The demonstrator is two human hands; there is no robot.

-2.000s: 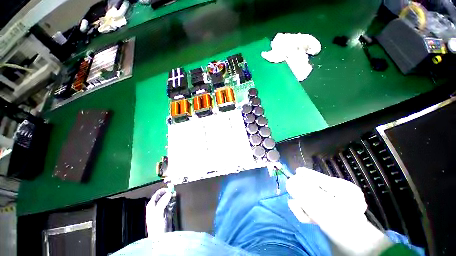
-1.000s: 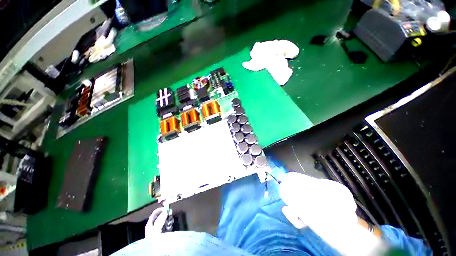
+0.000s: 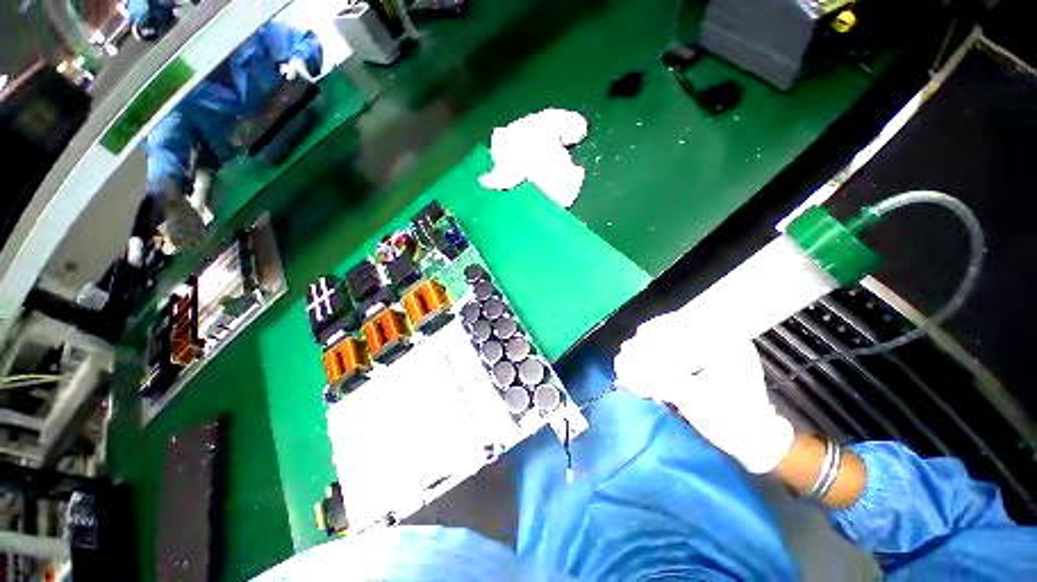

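Observation:
The power circuit board (image 3: 415,438) lies on the green mat (image 3: 569,267), its near end at the bench edge, with rows of capacitors (image 3: 500,341) and three orange-copper wound blocks (image 3: 387,332). My right hand (image 3: 711,387), in a white glove, is shut on the dispensing syringe (image 3: 756,290), a white barrel with a green cap and clear hose. Its thin needle points at the board's near right corner, where a short dark wire hangs; contact cannot be told. My left hand is not in view.
A crumpled white cloth (image 3: 537,154) lies beyond the mat. A second board on a flat carrier (image 3: 210,318) and a dark block (image 3: 191,500) are on the left. Black trays (image 3: 898,341) stand at the right. Another person in blue (image 3: 233,97) is at the far bench.
The view has turned, so the board appears tilted. My right hand has raised the syringe's rear end, and its barrel, cap and hose now show. My left hand has gone out of view.

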